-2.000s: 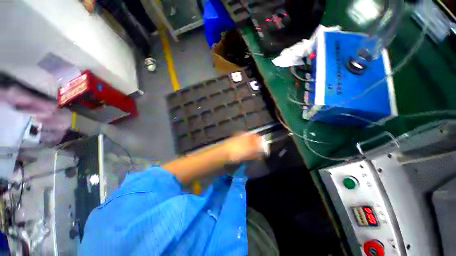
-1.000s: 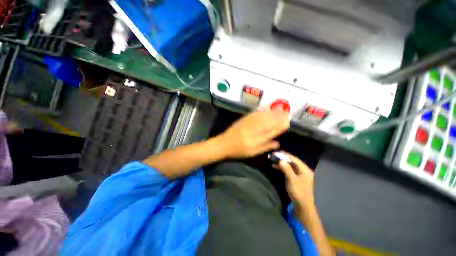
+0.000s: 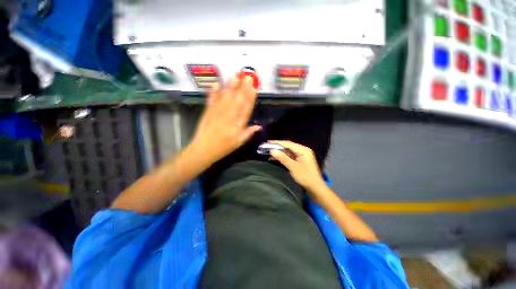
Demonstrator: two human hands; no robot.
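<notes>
My right hand (image 3: pixel 298 163) holds a small watch body (image 3: pixel 270 148) with a pale rim between thumb and fingers, above my lap. My left hand (image 3: pixel 227 117) is to its left, fingers extended towards the panel, with nothing seen in it. Its fingertips overlap the lower edge of the red button (image 3: pixel 248 78) at the panel centre; I cannot tell if they touch it. The press machine (image 3: pixel 243 25) is straight ahead, with red-digit displays (image 3: pixel 292 74) and green buttons (image 3: pixel 335 79) on its front panel.
The white watch tray (image 3: pixel 420 84) with red, green and blue screens is at the upper right. The blue control box (image 3: pixel 73 34) is at the upper left. The black compartment tray (image 3: pixel 102 158) is lower left, below the bench edge. A person's pink sleeve (image 3: pixel 31 257) shows at the lower left.
The view has swung right, so the machine is now centred. My left hand has come from beside the black tray to the panel. My right hand still holds the watch body, as one second ago.
</notes>
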